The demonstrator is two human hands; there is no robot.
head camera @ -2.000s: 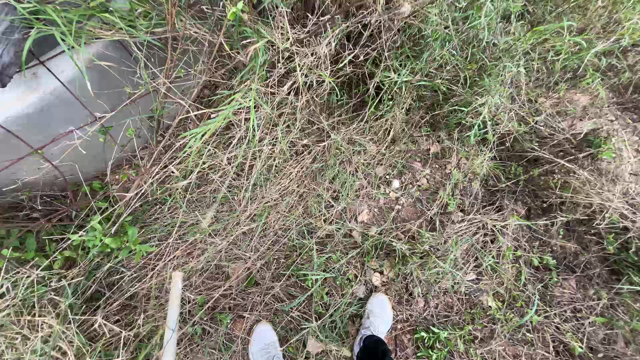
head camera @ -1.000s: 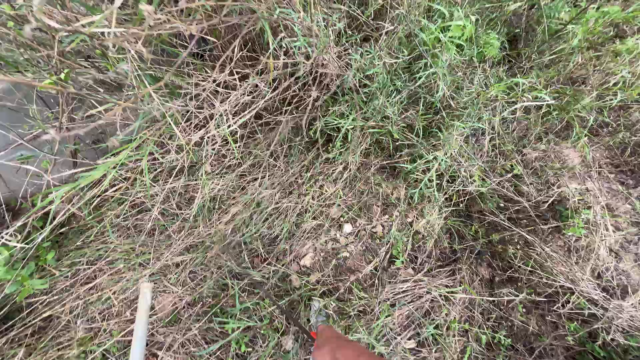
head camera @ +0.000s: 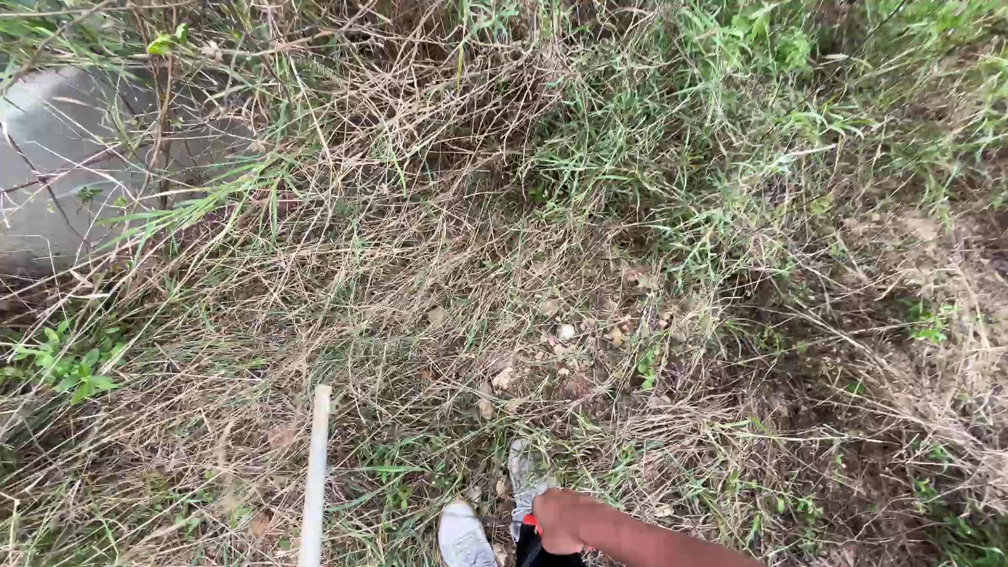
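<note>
My right hand [head camera: 561,520] is at the bottom centre, closed around a red handle [head camera: 532,521]; the rest of that tool cannot be made out against the dark trouser leg and the shoes. A pale, straight pole [head camera: 316,480] rises from the bottom edge, left of my shoes, its upper end over the dry grass. Whatever holds its lower end is out of frame, and my left hand does not show. Around both lies a mat of dry stalks [head camera: 394,283] mixed with green grass [head camera: 630,150].
Two light shoes [head camera: 465,537] stand on the ground at the bottom. A grey, smooth surface [head camera: 71,197] shows behind twigs at the upper left. Small stones [head camera: 565,332] lie in front of the shoes. Tangled dry stems [head camera: 890,354] spread on the right.
My right hand, absent two seconds ago, came into view at the bottom centre and now shows with its forearm. The pole remains at the lower left.
</note>
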